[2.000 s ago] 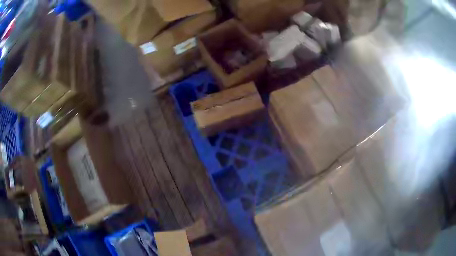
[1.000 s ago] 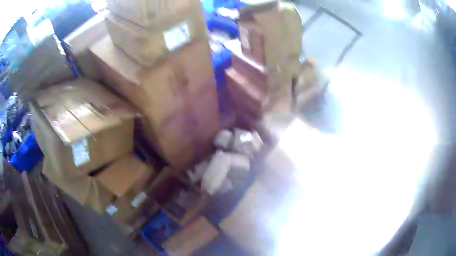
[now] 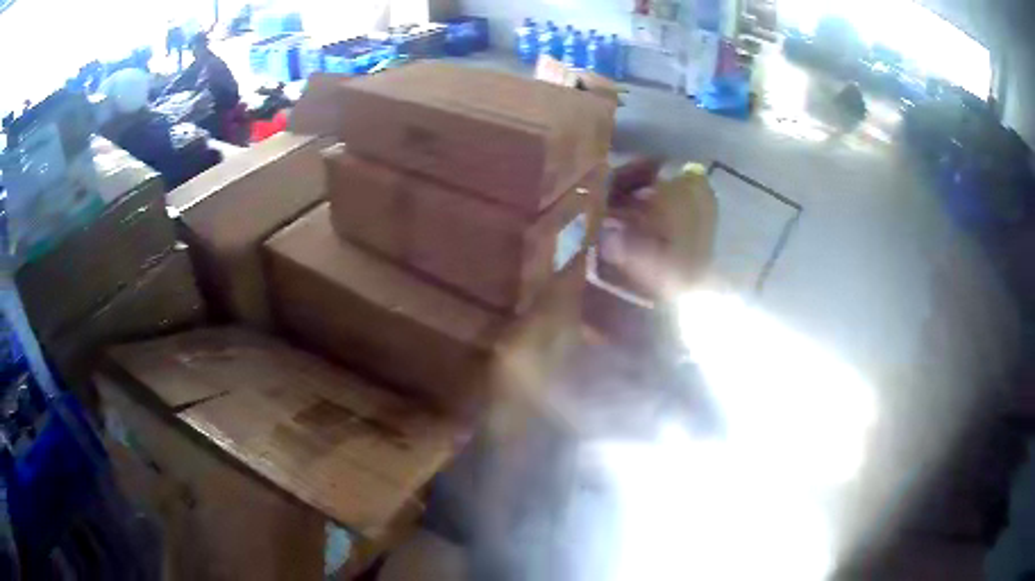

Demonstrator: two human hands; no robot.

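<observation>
Closed brown cardboard cartons are stacked in front of me. The top carton lies on another carton that has a white label on its end. A wider carton is under them. The nearest carton is at the lower left, with tape across its top and a label low on its side. A brownish blurred shape beside the stack is too unclear to name. Neither of my hands can be made out. Strong glare hides much of the lower right.
More cartons stand at the left. A grey tube handle rises from the floor behind the stack. People are at the back left. Blue bottles stand by the far wall. Grey floor extends at the right.
The view has lifted and moved closer to the tall carton stack. The blue pallet, small open boxes and white pieces seen earlier are no longer visible. The far room now shows.
</observation>
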